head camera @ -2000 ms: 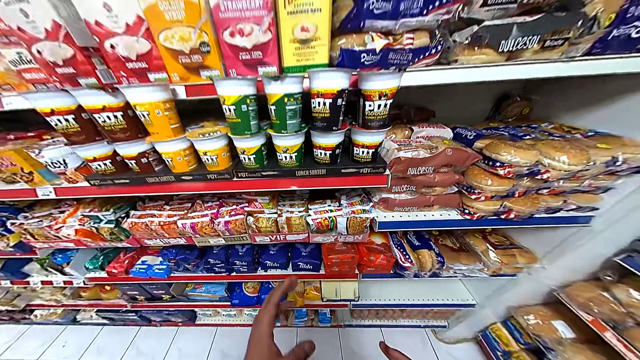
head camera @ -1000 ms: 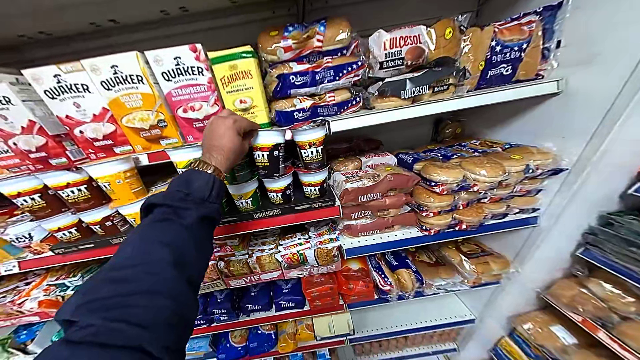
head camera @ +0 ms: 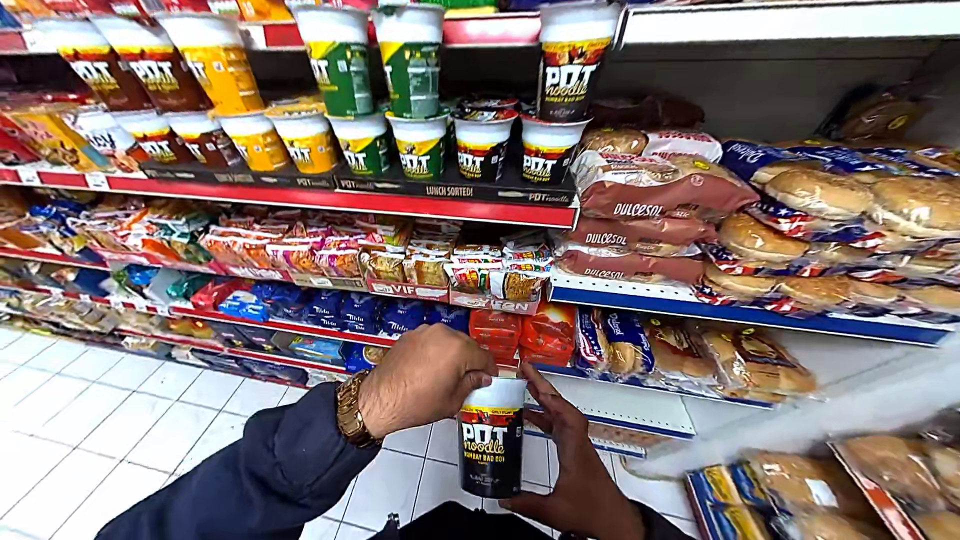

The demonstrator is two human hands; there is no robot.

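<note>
Low in the head view, in front of my body, a black Pot Noodle cup [head camera: 491,442] with a white top is upright between my hands. My left hand [head camera: 427,379], with a gold watch at the wrist, grips the cup's rim from the left. On the cup's right side my right hand [head camera: 574,457] is curved, fingers apart, at the rim and near the base; whether it presses on the cup is unclear. Another black Pot Noodle cup [head camera: 571,67] stands stacked on the shelf, beside a gap, with green cups [head camera: 410,67] to the left.
The red-edged shelf [head camera: 300,198] bears rows of cups. Packets of noodles [head camera: 495,281] lie beneath it. Bagged brioche buns [head camera: 660,187] and burger buns [head camera: 817,191] fill the right shelves. A low bread rack [head camera: 870,469] stands at the lower right, above white floor tiles [head camera: 67,427].
My left hand has come down from the top row of cups and now holds a black cup near my body. My right hand has come into view beside it. The view has tilted down.
</note>
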